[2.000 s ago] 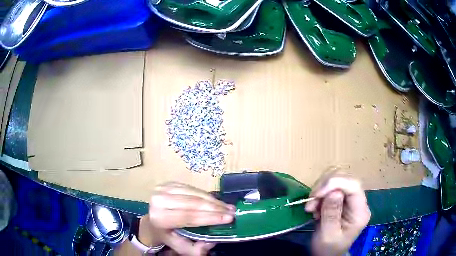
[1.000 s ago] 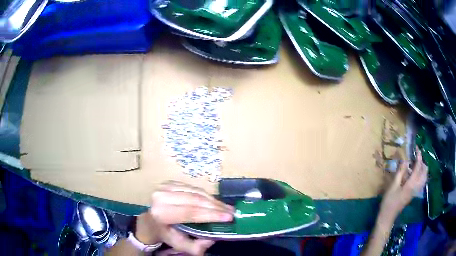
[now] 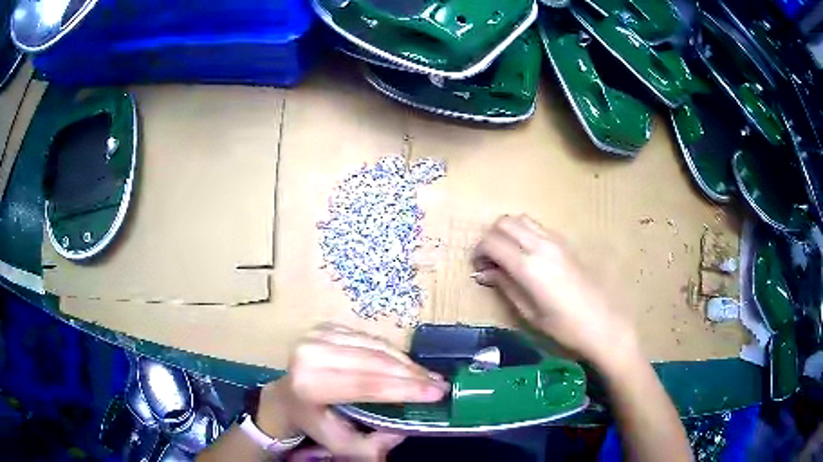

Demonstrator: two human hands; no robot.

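My left hand (image 3: 356, 383) holds a glossy green housing (image 3: 514, 392) on edge at the bench's front edge, its pale rim downward and its dark recess upward. A small silvery piece (image 3: 485, 357) shows by the recess. My right hand (image 3: 523, 266) is over the cardboard, right of the heap of tiny white-blue fittings (image 3: 372, 239). Its fingertips are close together; whether something tiny is between them I cannot tell. No thin stick shows in it.
Another green housing (image 3: 113, 203) lies on the cardboard (image 3: 203, 198) at the left. A blue crate (image 3: 180, 45) is at the back left. Green shells (image 3: 600, 108) line the back and right. A small white pot (image 3: 723, 309) stands on the stained patch at right. Silver covers (image 3: 162, 392) are below the edge.
My right hand has moved from the housing to the pots at right, then back left near the fittings; the thin stick no longer shows. A green housing has appeared at the left.
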